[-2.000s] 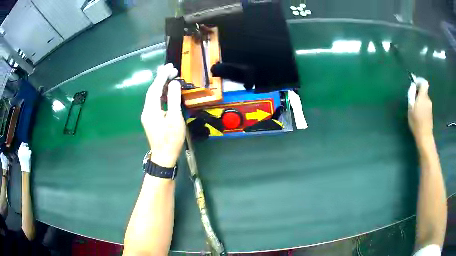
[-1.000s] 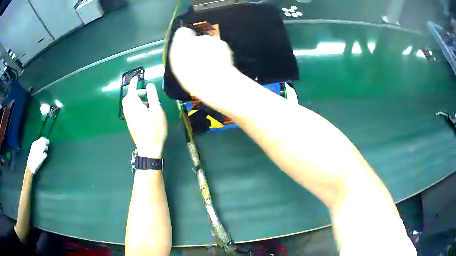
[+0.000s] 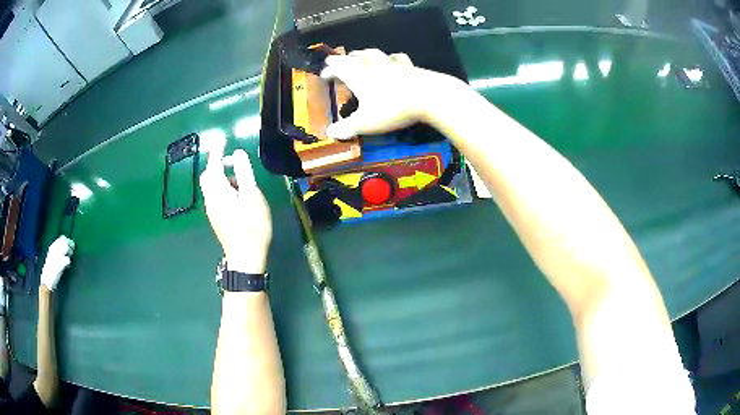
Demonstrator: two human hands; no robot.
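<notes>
An orange fixture [image 3: 333, 154] stands on a black pad [image 3: 434, 49]. A black phone-shaped frame lies at the fixture [image 3: 288, 93], tilted along its left side. My right hand [image 3: 377, 93] is over the fixture with thumb and fingers apart; whether the fingertips grip the frame cannot be told. My left hand [image 3: 235, 198] is open and empty left of the fixture. A second black frame [image 3: 180, 174] lies on the green surface left of my left hand. Below the fixture is a blue box [image 3: 406, 212] with a red button [image 3: 376, 189] and yellow arrows.
A wrapped cable [image 3: 331, 312] runs from the box toward me on the green worktop [image 3: 454, 324]. A coworker's white-gloved hand [image 3: 57, 261] is at far left by another dark frame [image 3: 70, 212]. Small white discs [image 3: 468, 15] lie beyond the pad. Small dark items lie far right.
My right hand has shifted right, uncovering the fixture and red button. The second frame now lies farther left, apart from my left hand, which stays nearly in place. The coworker's hand has moved slightly.
</notes>
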